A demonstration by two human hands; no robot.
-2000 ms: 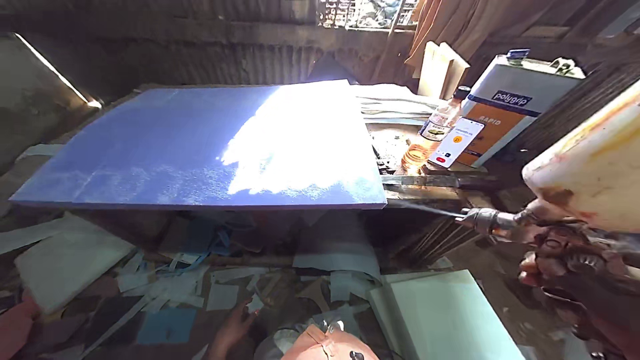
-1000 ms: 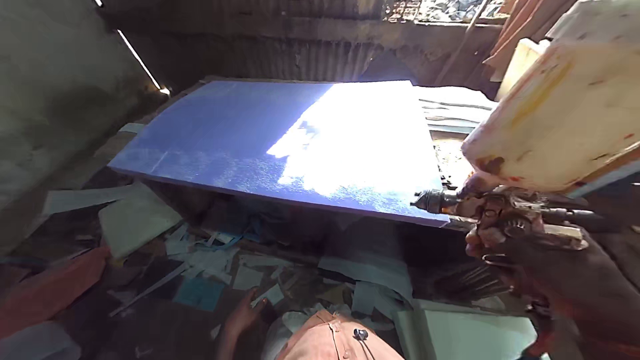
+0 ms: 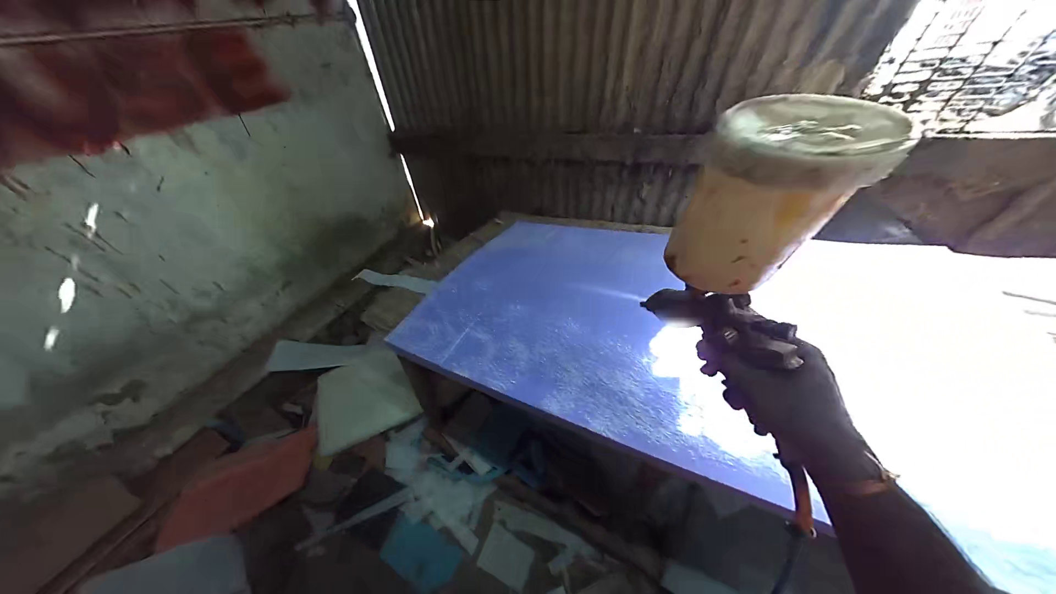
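Observation:
My right hand (image 3: 784, 396) grips a spray gun (image 3: 709, 318) by its handle, above a blue-violet sheet (image 3: 536, 330) that lies flat on a table. A translucent, paint-stained cup (image 3: 767, 206) stands on top of the gun. From the nozzle, which points left, a thin pale mist comes out over the sheet. A hose with an orange fitting (image 3: 802, 503) hangs from the handle's lower end. Bright sunlight washes out the sheet's right part. My left hand is outside the view.
Foam and sheet offcuts litter the floor, among them a red-orange block (image 3: 235, 487), a pale slab (image 3: 367, 400) and a blue piece (image 3: 422, 553). Behind the table rises a corrugated metal wall (image 3: 577, 74). A stained plaster wall (image 3: 247, 198) bounds the left side, and a mesh window (image 3: 965, 66) is at upper right.
My right hand has carried the spray gun left, from the sheet's right edge to over the sheet. My left hand, low in the earlier frames, is out of view. The view has swung left.

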